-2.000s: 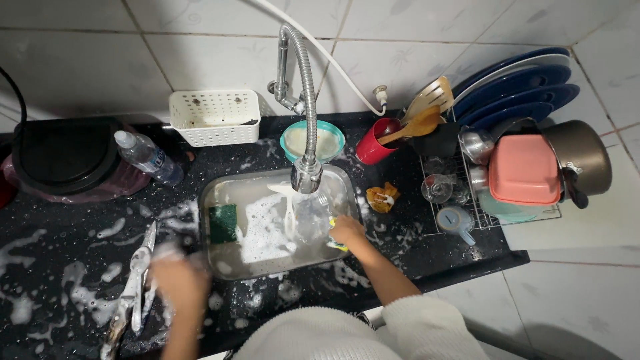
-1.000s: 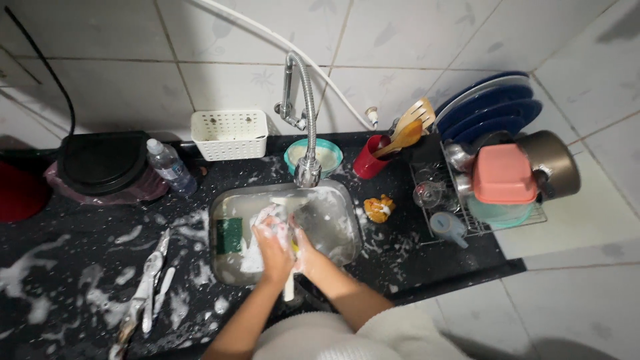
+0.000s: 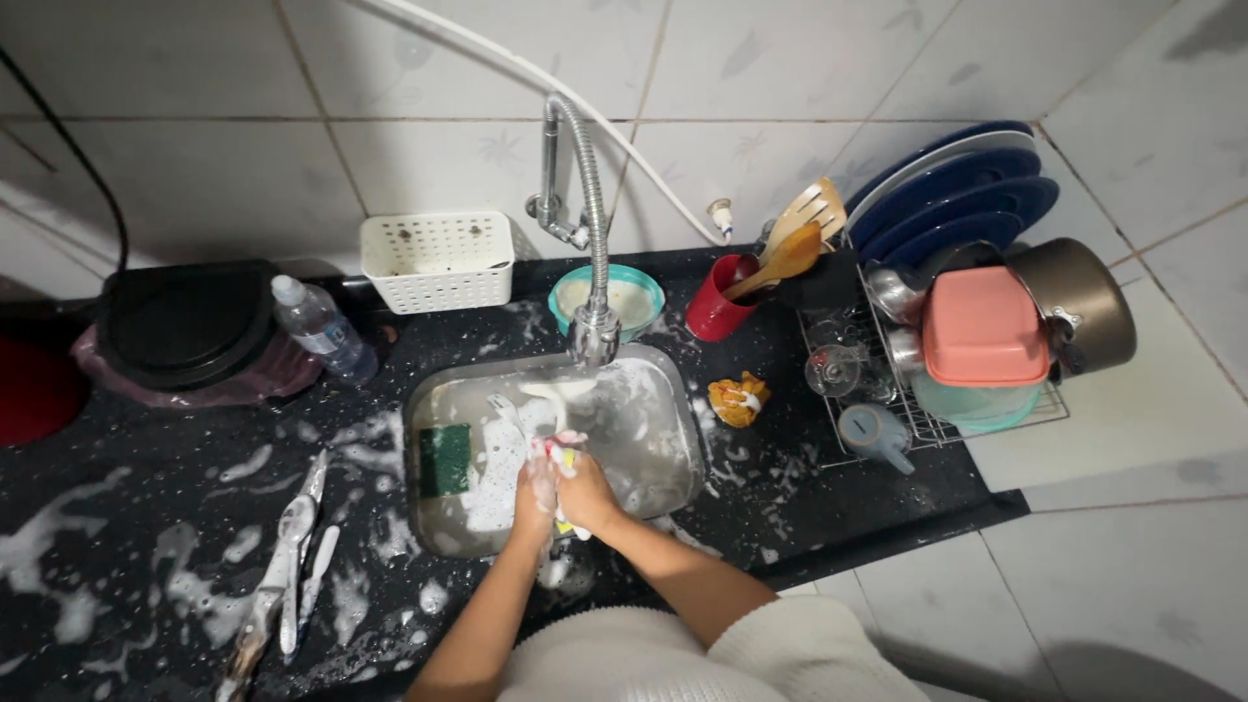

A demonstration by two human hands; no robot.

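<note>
Over the front of the metal sink (image 3: 421, 526), my left hand (image 3: 533, 497) and my right hand (image 3: 585, 492) meet around a soapy sponge or cloth (image 3: 565, 458) with yellow and red parts. My right hand grips it; the left is pressed against it, its fingers partly hidden by foam. Whether another item lies between the hands cannot be told. In the foamy water behind and left of them are a fork (image 3: 503, 408) and a pale handled utensil (image 3: 559, 402). A green scouring pad (image 3: 445, 460) lies at the sink's left side.
The flexible faucet (image 3: 593, 331) hangs over the sink. Soapy cutlery (image 3: 292, 546) lies on the left counter, near a plastic bottle (image 3: 327, 331). Behind stand a white basket (image 3: 439, 283) and teal bowl (image 3: 634, 302). A red utensil cup (image 3: 717, 302), orange cloth (image 3: 738, 400) and loaded dish rack (image 3: 936, 429) are right.
My left hand was over the cutlery on the left counter two seconds ago; it moved right to join my right hand at the sink. Since one second ago, both hands remain together there.
</note>
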